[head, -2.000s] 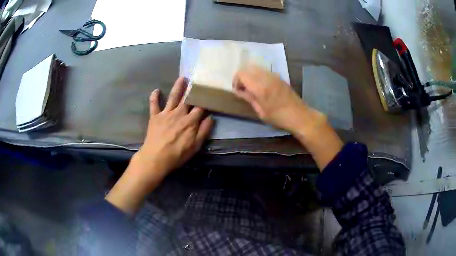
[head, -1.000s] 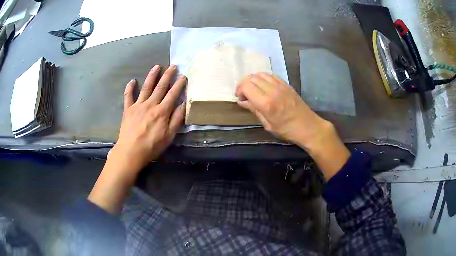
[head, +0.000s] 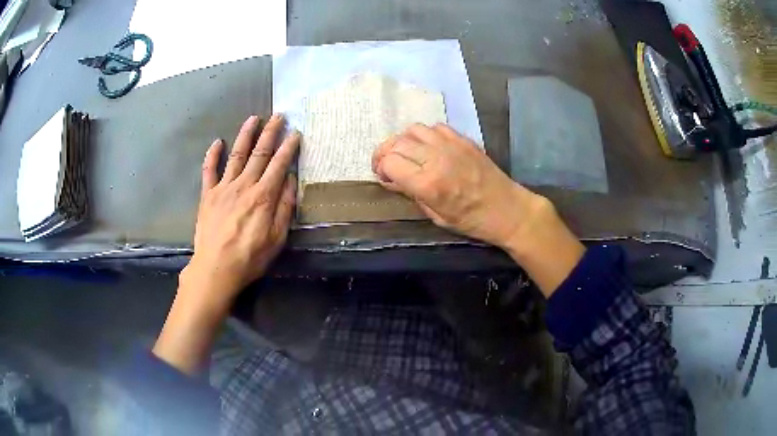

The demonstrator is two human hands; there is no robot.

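A pocket piece (head: 341, 128), pale and textured with a brown folded band along its near edge, lies on a white lining piece (head: 456, 77). The lining shows beyond its far and side edges. My left hand (head: 247, 200) is flat on the table at the left edge of the piece, fingers spread, holding nothing. My right hand (head: 447, 183) rests on the right part of the piece with fingers bent together at the brown band's upper edge. Whether the fingertips pinch the cloth is hidden.
The grey template (head: 558, 136) lies at right. The steam iron (head: 677, 102) rests beyond it on a dark pad. Dark green snips (head: 123, 64) touch white sheets (head: 209, 34) at upper left. A finished stack (head: 47, 174) stands near left. The table's padded edge (head: 358, 247) runs in front.
The pocket piece and its lining lie slightly further left in view than a second ago. Both hands have shifted left with them. Two seconds ago the piece was tilted and blurred over the lining.
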